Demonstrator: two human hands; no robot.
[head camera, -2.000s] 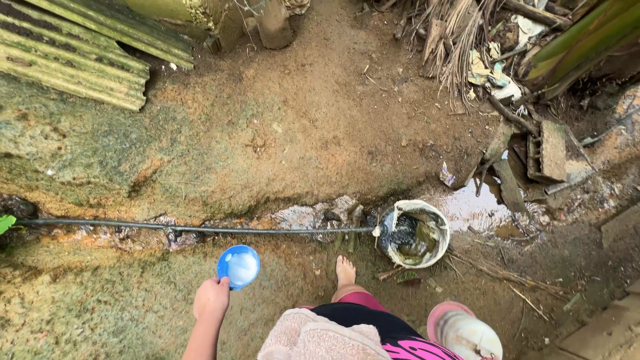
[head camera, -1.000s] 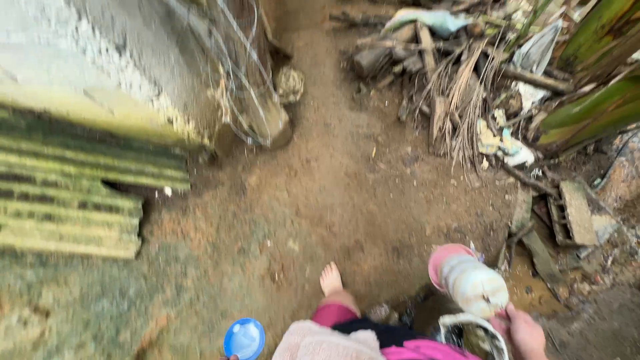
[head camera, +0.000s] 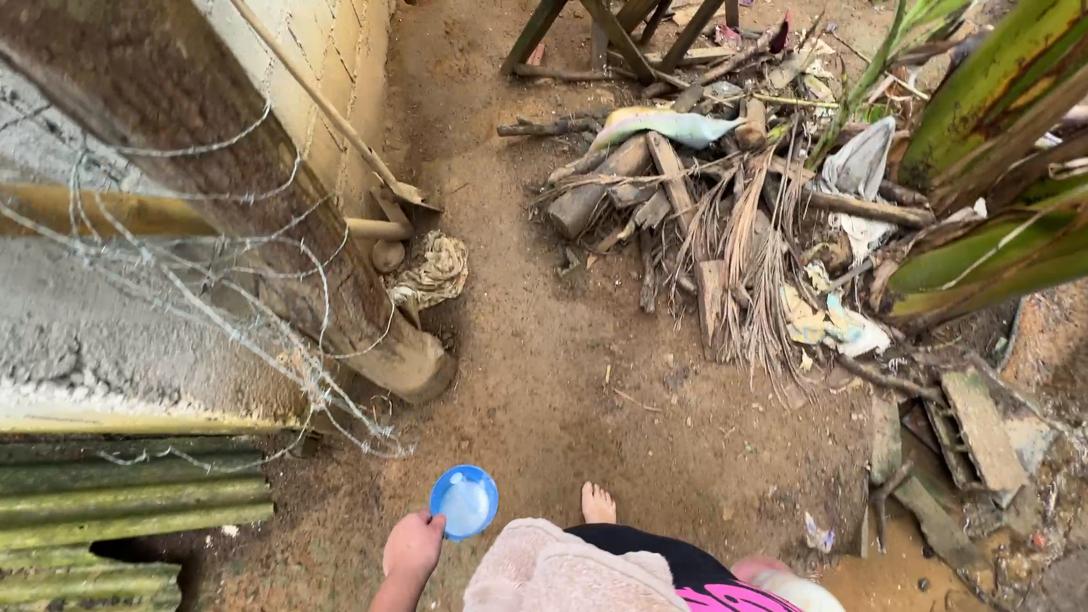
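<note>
My left hand (head camera: 414, 544) grips the edge of a small round blue plastic dish (head camera: 464, 502) with something whitish in it. A pale pink towel (head camera: 571, 568) hangs over my front, to the right of the dish. At the lower right edge, beside my dark and pink clothing, a whitish container (head camera: 797, 589) with a pink piece (head camera: 759, 568) shows in part. My right hand is out of view. One bare foot (head camera: 598, 503) stands on the dirt ahead of me.
Barbed wire (head camera: 314, 387) coils around a wooden post (head camera: 340, 297) at the left, above corrugated roofing sheets (head camera: 136, 493). A hoe (head camera: 340, 119) leans by the wall. Firewood and dry fronds (head camera: 748, 255) lie right of the dirt path (head camera: 527, 340), near broken blocks (head camera: 986, 433) and muddy water (head camera: 901, 569).
The view has moved forward along the path, and the white bucket and black hose have left it. One second ago my right hand was visible by the whitish container and bucket; now it is not.
</note>
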